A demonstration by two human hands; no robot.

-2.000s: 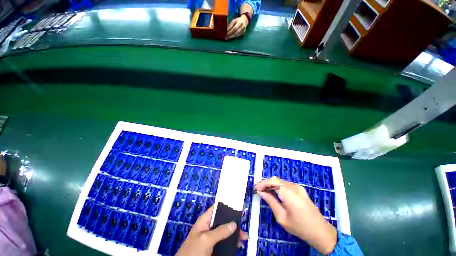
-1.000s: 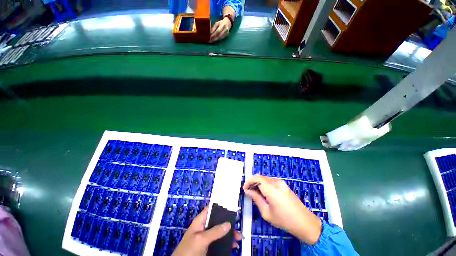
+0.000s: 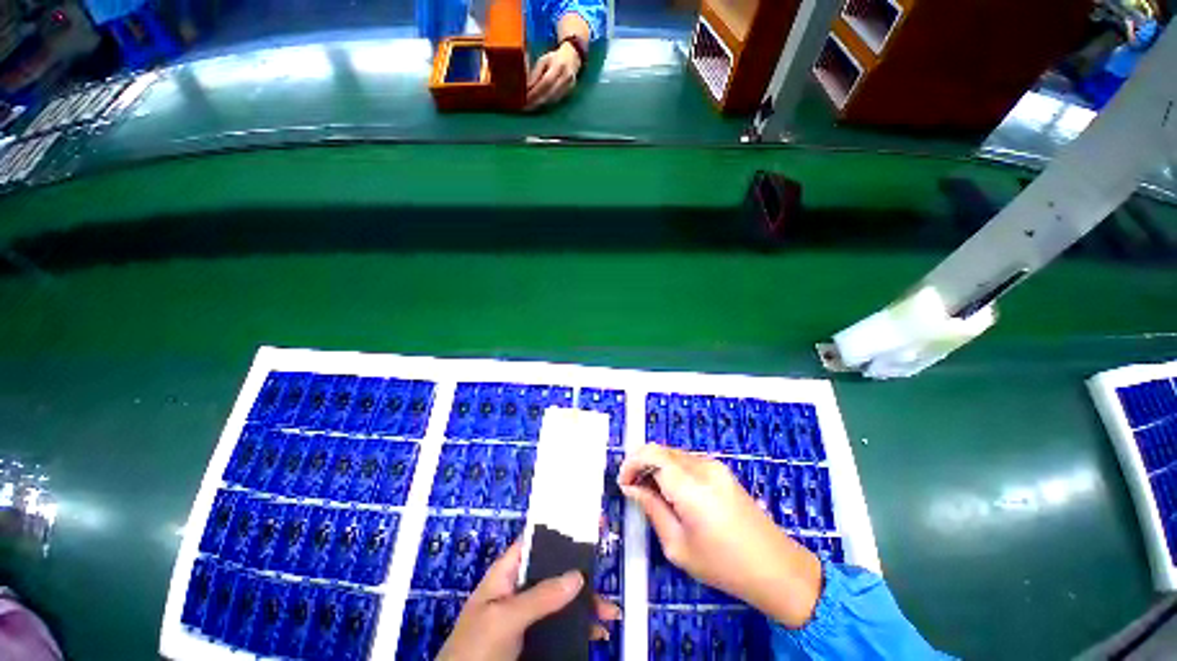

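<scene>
My left hand (image 3: 523, 610) holds a long strip with a bare white backing (image 3: 571, 467) on its upper part and matt black pieces (image 3: 559, 581) below. The thumb lies on the black part. My right hand (image 3: 704, 523) is just right of the strip, thumb and forefinger pinched on a small dark thin tool, seemingly tweezers (image 3: 648, 475), mostly hidden by the fingers. Both hands are over a white-edged tray (image 3: 423, 517) of small blue parts (image 3: 303, 465) in close rows, split by white bars. The tool's tip and the parts under the hands are hidden.
A green belt (image 3: 387, 291) runs beyond the tray, with a dark object (image 3: 774, 204) on it. A grey post (image 3: 1033, 245), wrapped white at its base, slants at right. Another tray (image 3: 1100, 400) is at far right. Opposite, a person's hand (image 3: 555, 75) touches an orange-brown box (image 3: 467, 93).
The view has shifted, so the belt's dark object, the post and the boxes opposite stand further left. Both hands keep their holds, with the right hand still close beside the strip.
</scene>
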